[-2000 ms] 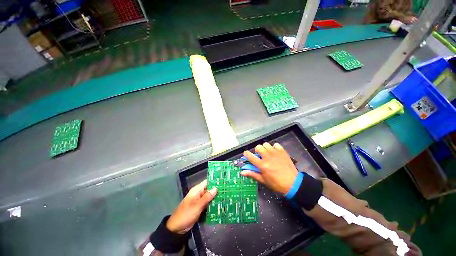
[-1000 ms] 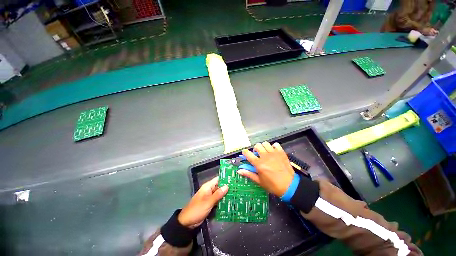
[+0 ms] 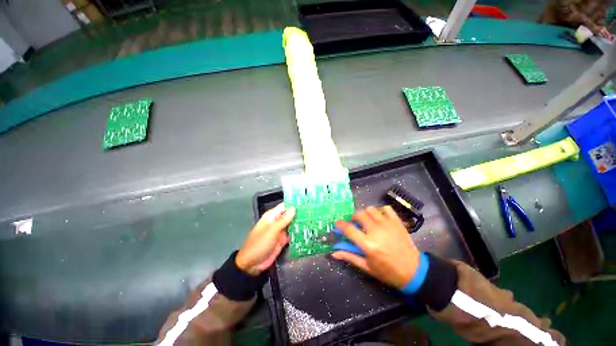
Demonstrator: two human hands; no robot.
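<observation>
My left hand [image 3: 266, 242] holds a green circuit board [image 3: 316, 209] by its left edge, above the black tray [image 3: 442, 182]. The board is tilted, its far edge over the near end of the yellow-green wrapped bar [image 3: 311, 108]. My right hand [image 3: 381, 246] is closed around the blue-handled cutters [image 3: 349, 241] at the board's lower right. The cutter tips are blurred against the board. A blue wristband [image 3: 417, 272] is on my right wrist. Silvery lead clippings [image 3: 305, 323] are heaped in the tray's near left corner, and a black brush [image 3: 405, 206] lies in its right side.
Circuit boards lie on the belt at left [image 3: 127, 123], centre right [image 3: 432, 107] and far right [image 3: 525, 69]. Right of the tray are a second yellow-green bar [image 3: 517, 164], spare pliers [image 3: 513, 213] and a blue bin [image 3: 598, 138]. Another black tray [image 3: 361, 23] is across the belt. A person is at top right.
The view has shifted downward. The held board has moved away from me and tilted. The cutters have moved from the board's far edge to its lower right part. The brush shows more fully.
</observation>
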